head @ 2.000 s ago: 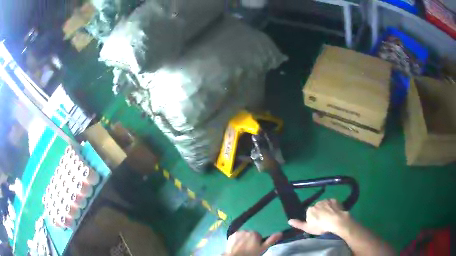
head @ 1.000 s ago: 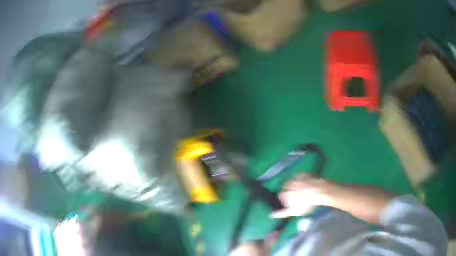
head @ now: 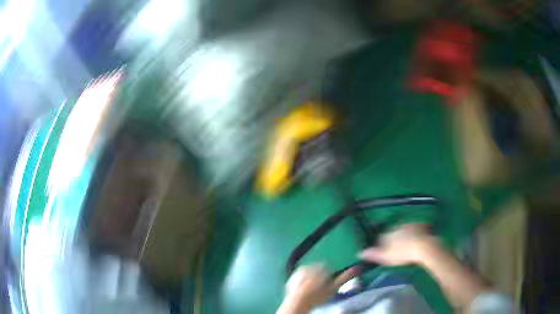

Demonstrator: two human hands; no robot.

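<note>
The frame is blurred. The black looped handle (head: 393, 201) of a pallet truck is low in front of me. Its yellow body (head: 285, 150) is ahead, beside bulging grey-green sacks (head: 245, 80) that fill the upper middle. My left hand (head: 307, 283) is at the lower left part of the loop, its fingers closed around the bar. My right hand (head: 402, 245) is at the right part of the handle, near the shaft, closed on it. The fingertips of both hands are blurred.
A red stool (head: 445, 58) stands on the green floor at the upper right. An open cardboard carton (head: 476, 138) is below it. Brown cartons (head: 178, 227) are at the left, beside a bench edge with a pale, reddish stack (head: 80, 153).
The view has swung, so the sacks and truck body appear further right and higher than one second ago. Cartons and the bench edge show at the left again. Both hands remain at the handle.
</note>
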